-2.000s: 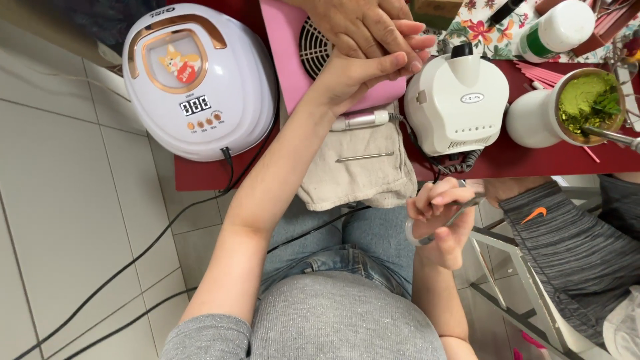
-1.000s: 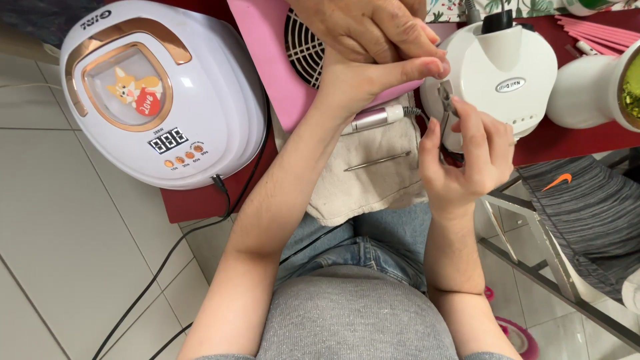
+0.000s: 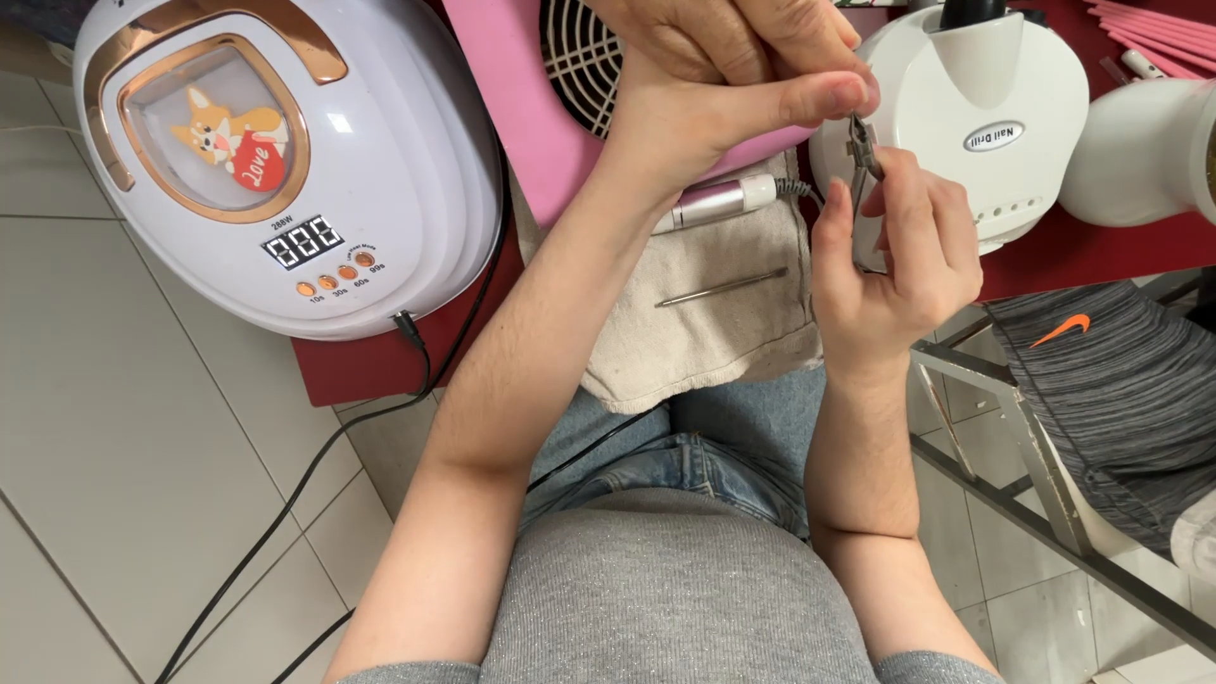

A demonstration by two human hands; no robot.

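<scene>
My left hand (image 3: 708,119) holds a finger of another person's hand (image 3: 750,33) over a pink nail dust collector (image 3: 499,95) with a round fan grille. My right hand (image 3: 902,242) grips metal cuticle nippers (image 3: 863,157), their jaws at the tip of the held finger. Below the hands, a metal cuticle pusher (image 3: 722,287) lies on a beige folded towel (image 3: 703,351). The handpiece of a nail drill (image 3: 727,201) rests at the towel's upper edge, partly behind my left wrist. Just beyond my right hand stands the white nail drill unit (image 3: 1031,90).
A white nail lamp (image 3: 399,190) with a cable stands at the left on the red table (image 3: 328,375). At the right are a white container (image 3: 1130,152) and pink sticks (image 3: 1159,38). A metal frame (image 3: 1007,484) and a person's grey-patterned clothing (image 3: 1121,399) are below them.
My right hand has moved up from beside the towel to the other person's held finger, bringing the nippers to its tip. My left hand still holds that person's hand. The view has moved closer.
</scene>
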